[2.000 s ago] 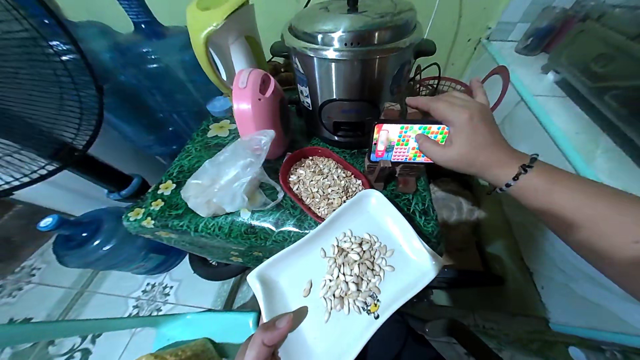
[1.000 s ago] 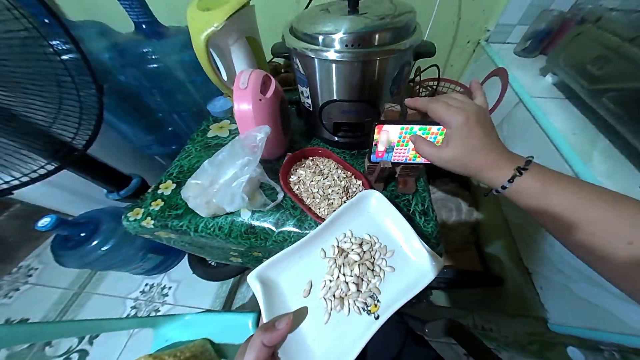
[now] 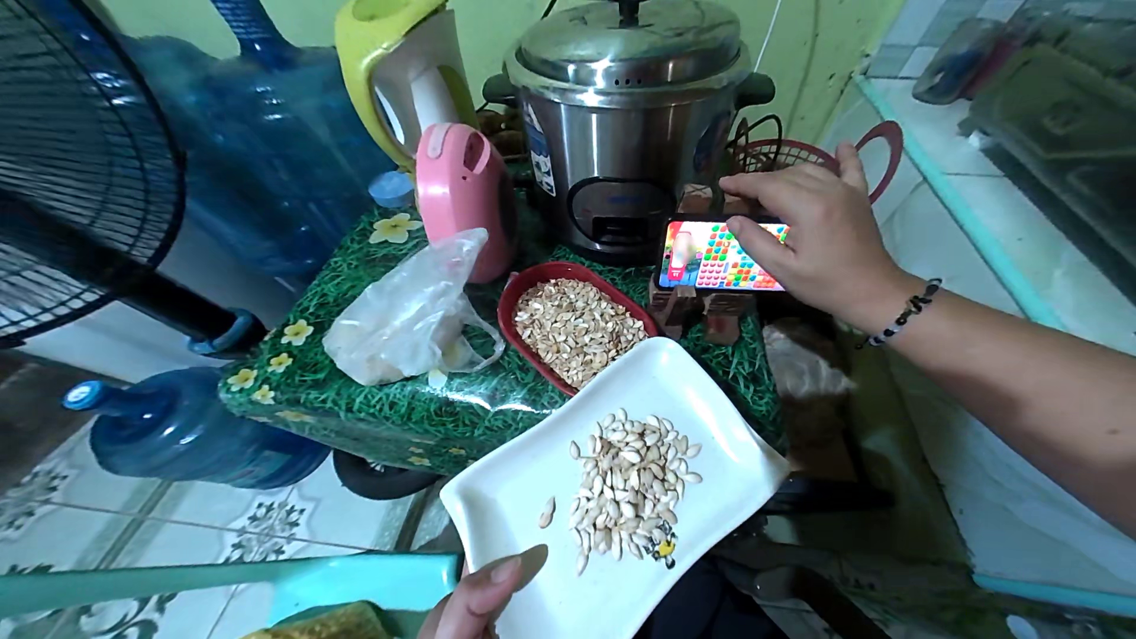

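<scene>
My left hand [image 3: 484, 596] grips the near left edge of a white plate [image 3: 710, 444], its thumb on top. Whole pale seeds [image 3: 626, 488] are heaped on the plate, with one seed apart to the left. Behind the plate, a red dish [image 3: 519, 333] holds many seed shells [image 3: 581, 328]. My right hand [image 3: 812, 235] is over the right part of a smartphone [image 3: 710, 256] that stands sideways on a brown stand and shows a colourful tile game. The thumb is over the screen; whether it touches cannot be told. A plastic bag [image 3: 399, 319] lies left of the dish.
A steel rice cooker [image 3: 603, 142], a pink appliance [image 3: 461, 195] and a yellow and white kettle [image 3: 413, 80] stand on the table with a green grass-print cover [image 3: 355, 408]. A fan [image 3: 80, 160] and blue water bottles [image 3: 204, 426] are at left. A tiled ledge [image 3: 985, 204] runs along the right.
My right thumb has shifted slightly over the phone, and the tiles on the screen differ. The left hand and the plate have not plainly moved.
</scene>
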